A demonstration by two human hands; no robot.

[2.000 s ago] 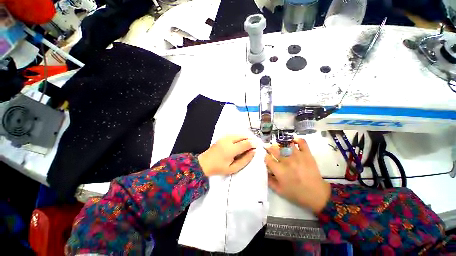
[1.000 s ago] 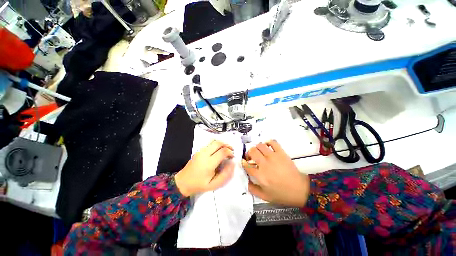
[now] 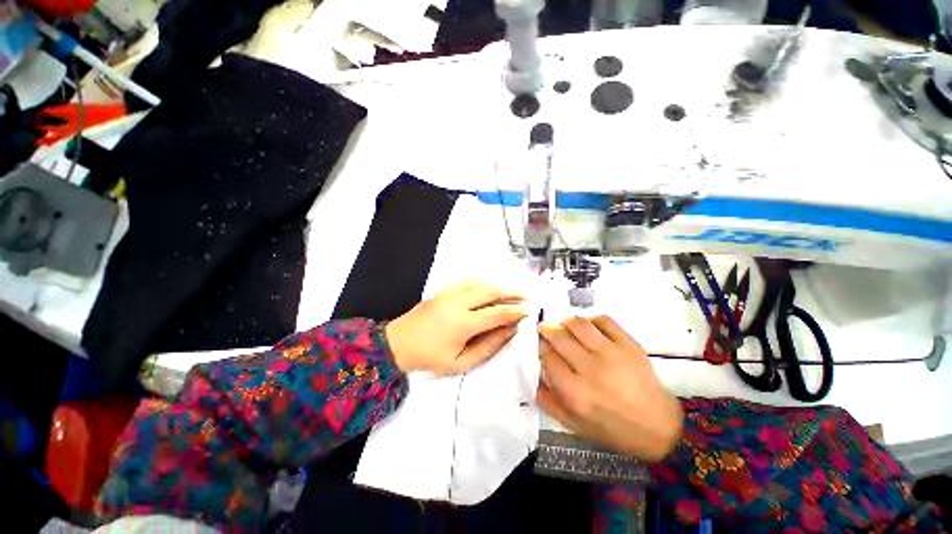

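A white pocketing piece (image 3: 459, 428) lies over a black garment panel (image 3: 391, 245) in front of the presser foot and needle (image 3: 569, 271) and hangs over the table's front edge. My left hand (image 3: 457, 330) lies on the white piece, left of the foot, fingers bent and pressing on it. My right hand (image 3: 605, 381) is at the piece's right edge, just below the foot, with its fingertips on that edge. The two hands nearly meet. The fingers hide part of the cloth edge. The sewing machine's white head (image 3: 752, 224) reaches in from the right.
A stack of black cut pieces (image 3: 230, 198) lies on the left. Thread snips (image 3: 720, 313) and black-handled scissors (image 3: 783, 349) lie under the machine arm. A ruler strip (image 3: 590, 462) runs along the front edge. A red stool (image 3: 89, 448) is at lower left.
The camera view has swung right and back left. Since one second ago, my hands remain by the foot, with my right fingers lying closer together along the cloth edge.
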